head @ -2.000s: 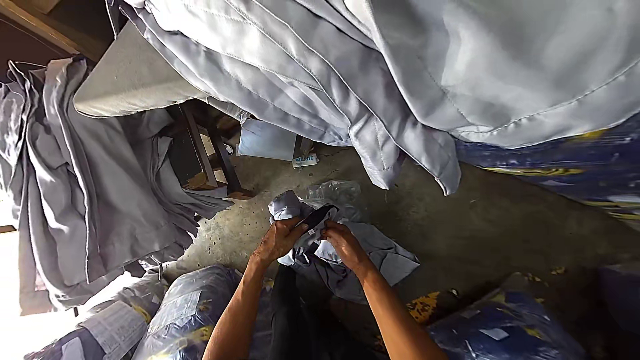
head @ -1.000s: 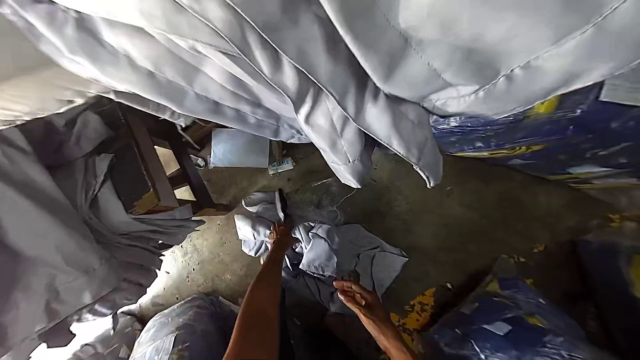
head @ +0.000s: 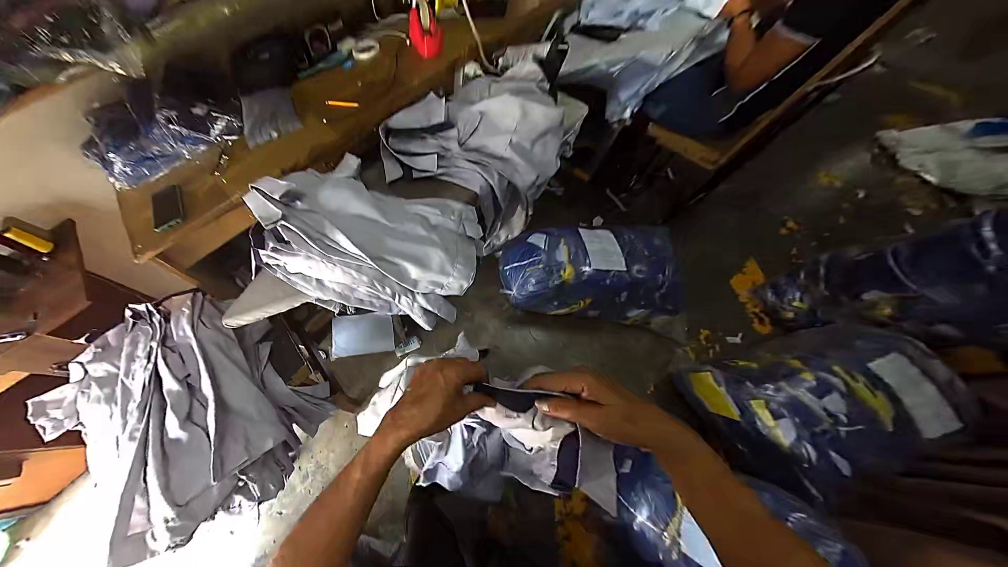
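Observation:
In the lower middle of the head view, my left hand [head: 441, 398] and my right hand [head: 594, 403] pinch a dark band [head: 513, 396] on a light grey garment [head: 543, 465] between them. Thumbs and fingers close on its two ends, and the rest of the cloth hangs in loose folds below. Which part of the garment the dark band forms, I cannot tell. Beyond my hands, a pile of grey shirts [head: 378, 236] lies over a padded board [head: 264, 301]. More grey garments [head: 189, 394] hang at the left.
Plastic-wrapped bundles [head: 591, 272] [head: 827, 402] lie on the floor ahead and at the right. A wooden table [head: 213, 193] holds a phone [head: 167, 208] and wrapped items. A seated person's arm [head: 756, 55] shows at the upper right. A light blue sheet [head: 362, 335] lies near the table legs.
The view has swung up and back, bringing the table and a person into sight. My hands, apart one second ago, are together again on the garment, which is raised and has its dark band stretched between them.

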